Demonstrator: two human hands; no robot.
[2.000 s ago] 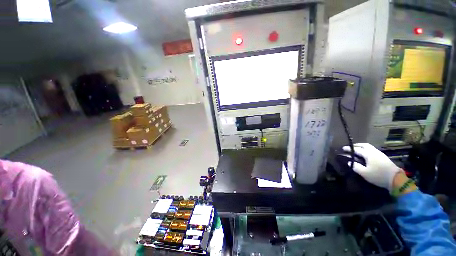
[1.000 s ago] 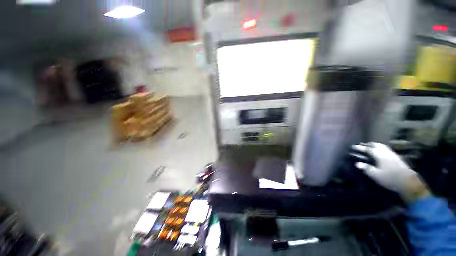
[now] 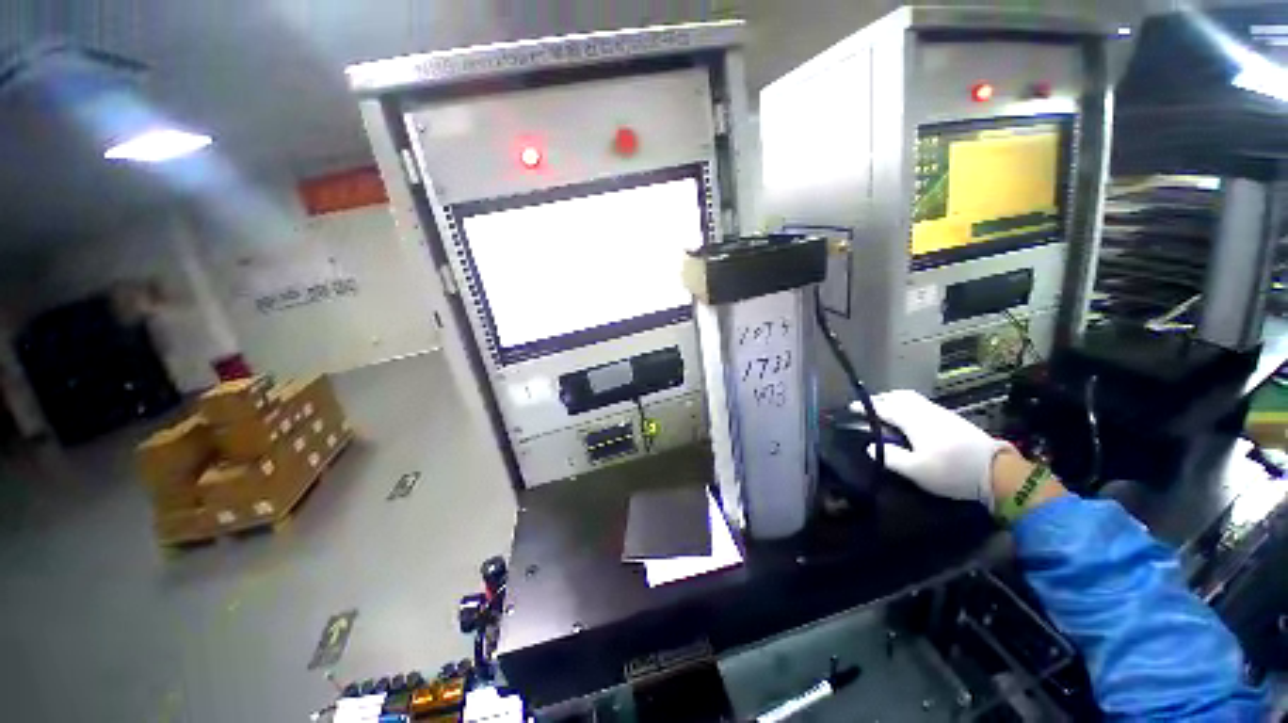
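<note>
My right hand (image 3: 944, 449), in a white glove with a blue sleeve, is at the right of the silver press cylinder (image 3: 770, 410) and is closed on a small black part (image 3: 856, 428) with a black cable. My left hand is not in view. The black test fixture (image 3: 593, 593) lies below, with a dark pad (image 3: 667, 526) and white paper on top. A marker pen (image 3: 808, 699) lies on the fixture bed at the bottom edge. A power supply board (image 3: 431, 699) shows at the bottom left, cut off by the edge.
A test cabinet (image 3: 424, 127) with a white monitor (image 3: 586, 261) stands behind the fixture. A second cabinet (image 3: 833, 156) with a yellow monitor (image 3: 989, 191) is to its right. Cartons (image 3: 240, 459) stand on a pallet at the left. Another press cylinder (image 3: 1243, 266) is at the far right.
The view has turned right, so the cabinets and fixture sit further left and more of the second station shows. The pink sleeve at the left is gone. My right hand stays beside the cylinder.
</note>
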